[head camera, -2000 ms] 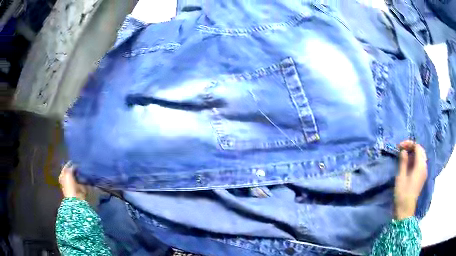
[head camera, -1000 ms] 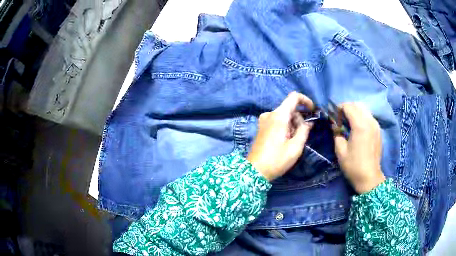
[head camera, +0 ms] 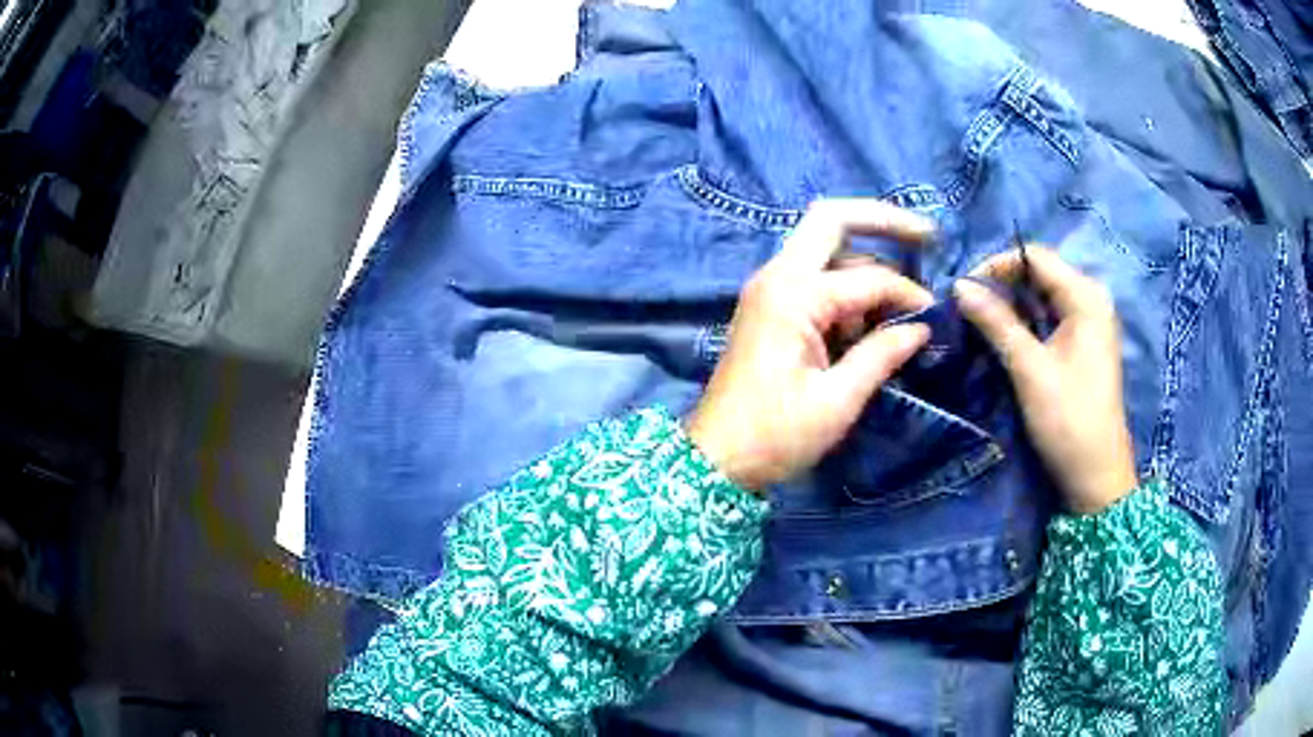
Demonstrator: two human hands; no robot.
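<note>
A blue denim garment [head camera: 576,389] with pale stitching lies spread over the white table. My left hand [head camera: 814,346] pinches a fold of it between thumb and fingers near the chest pocket [head camera: 943,446], whose stitched edge shows just below. My right hand [head camera: 1058,360] is close to its right, its fingertips at the same fold. A thin dark tip [head camera: 1022,252], perhaps of thread snips, sticks up past the right fingers; the rest is hidden. The button placket [head camera: 907,576] with small metal buttons runs below the hands.
A large grey bin [head camera: 259,173] with pale cloth or scraps stands at the upper left, above dark floor with a yellow line [head camera: 223,475]. More denim [head camera: 1267,65] lies at the upper right. The white table edge [head camera: 298,497] shows at the left.
My hands came in from the garment's two ends to its middle. They now hold a fold by the pocket, slightly higher than a second ago. The upper denim is bunched up.
</note>
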